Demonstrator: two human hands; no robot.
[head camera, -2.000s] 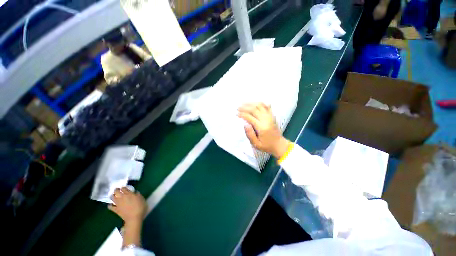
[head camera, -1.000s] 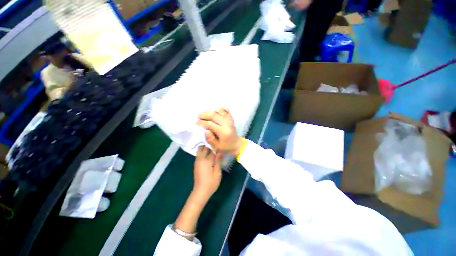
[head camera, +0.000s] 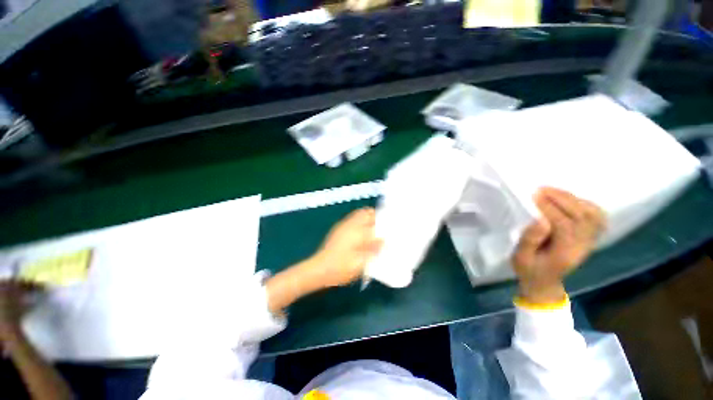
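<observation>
The nested tray stack (head camera: 594, 156) lies on the green bench on the right, a large white block. My left hand (head camera: 348, 246) is shut on the near-left edge of a white blister tray (head camera: 422, 203), held left of the stack and blurred. My right hand (head camera: 559, 234) is at the stack's near side, thumb and fingers pinched at a white tray edge. Another white tray with pockets (head camera: 485, 226) shows between the held tray and my right hand. Whether it is separate from the stack is unclear.
One blister tray (head camera: 340, 133) lies on the belt behind my left hand, another (head camera: 469, 103) beside the stack. A white work sheet (head camera: 164, 281) with a yellow slip (head camera: 59, 267) is on the left, with another person's hand (head camera: 12, 305) at its edge. Black parts (head camera: 360, 47) line the far side.
The view has turned left, bringing in the white sheet and the other person's hand. My left hand has moved away from the stack, leftward, with a tray in it. My right hand remains at the stack.
</observation>
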